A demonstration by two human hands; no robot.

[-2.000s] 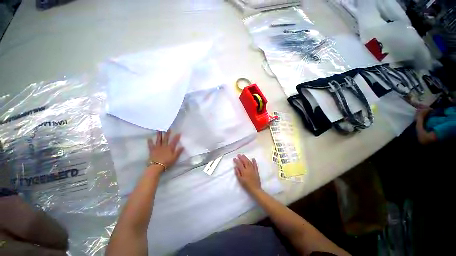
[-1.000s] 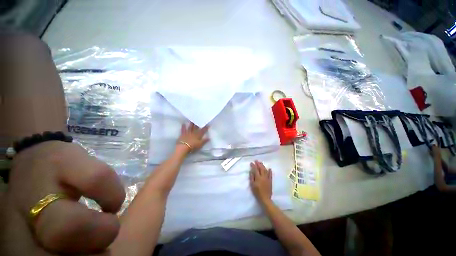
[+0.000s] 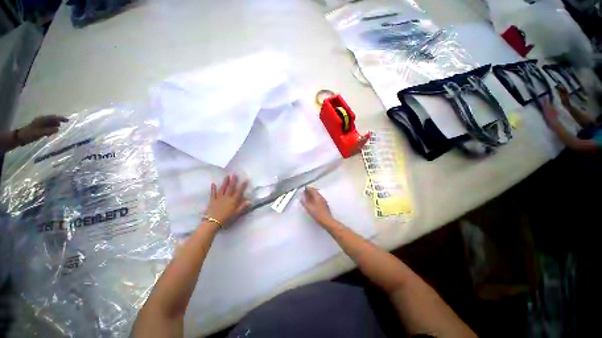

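Observation:
White tissue paper [image 3: 218, 112] lies in front of me, its upper part folded down to a point over a flat, pale wrapped bag [image 3: 284, 148]. My left hand [image 3: 228, 201] lies flat with fingers spread on the bag's lower part, below the point. My right hand [image 3: 317, 204] rests at the bag's lower edge beside a narrow white hang tag [image 3: 284, 199]; its fingers are bent and I cannot tell whether they pinch the edge. More white tissue [image 3: 264, 251] lies below the bag, towards me.
Clear printed polybags [image 3: 86, 211] lie at left, with another person's hand [image 3: 47, 125] at their edge. A red tape dispenser [image 3: 340, 125] and barcode stickers [image 3: 388, 178] are at right. Beyond are a black-trimmed handbag [image 3: 449, 112], another polybag [image 3: 396, 39] and another person's arm [image 3: 561, 129].
My right hand has moved up and inward to the hang tag, its fingers now more bent. The large hand in the left foreground has gone; a hand shows farther away at left. The view has shifted.

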